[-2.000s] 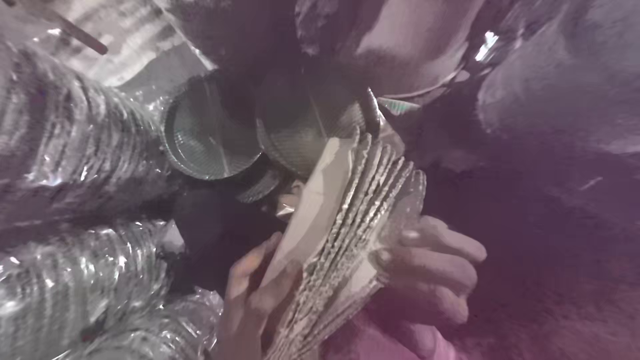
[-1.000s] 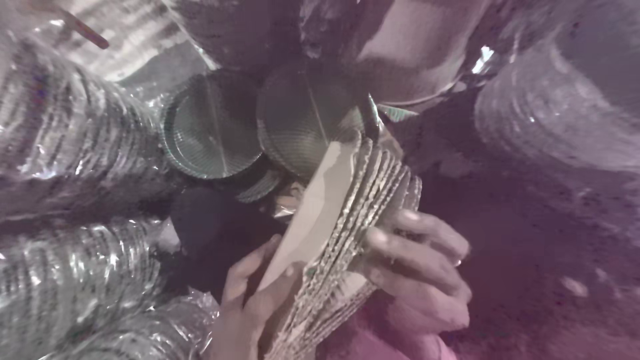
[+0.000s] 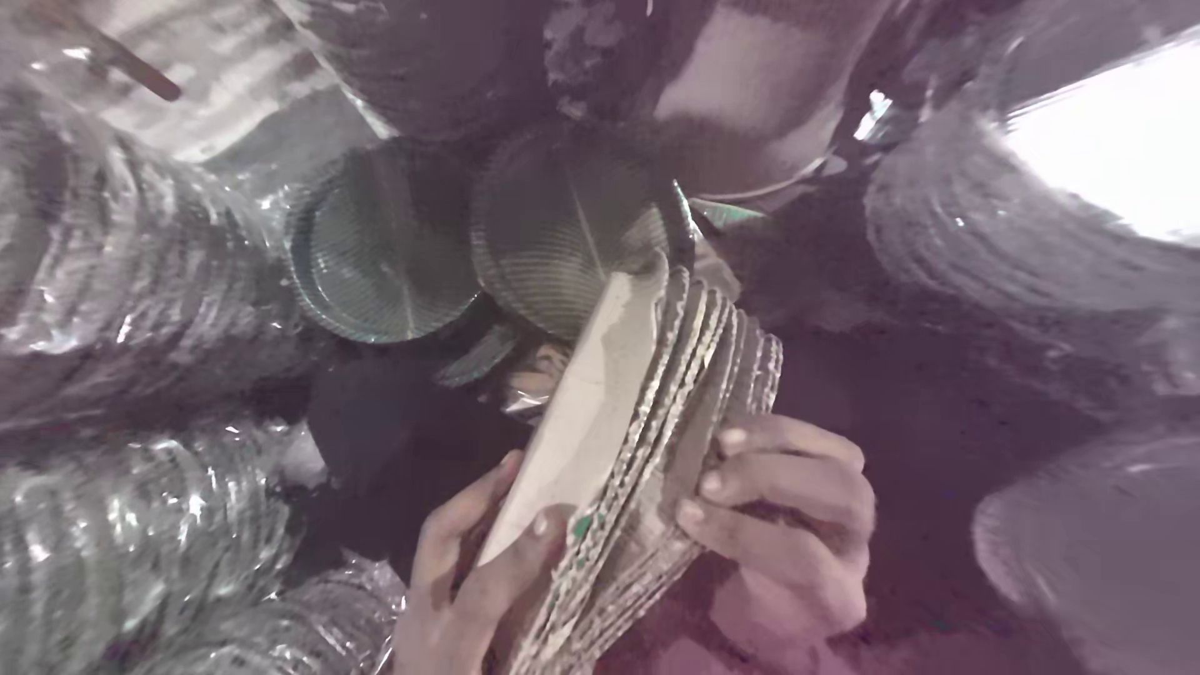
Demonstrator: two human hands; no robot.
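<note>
A stack of corrugated cardboard pieces (image 3: 600,412) stands tilted on edge at the lower middle, its upper ends fanned slightly apart. My left hand (image 3: 487,562) grips the lower left side, thumb across the pale front piece. On the right side, the fingertips of my right hand (image 3: 787,516) press against the pieces at the back of the stack. Just behind the cardboard's top end lies a round, dark, ribbed disc or lid (image 3: 562,225), with a similar one (image 3: 375,244) to its left. The lower end of the stack runs out of view.
Long stacks of shiny, plastic-wrapped round items lie at the upper left (image 3: 141,244) and lower left (image 3: 141,534). Another wrapped stack (image 3: 966,206) is at the upper right, with a bright white surface beside it. A large rounded pale object (image 3: 1106,544) sits at the lower right.
The fingers of my right hand have shifted on the back pieces of the cardboard stack. A bright white area now shows at the upper right.
</note>
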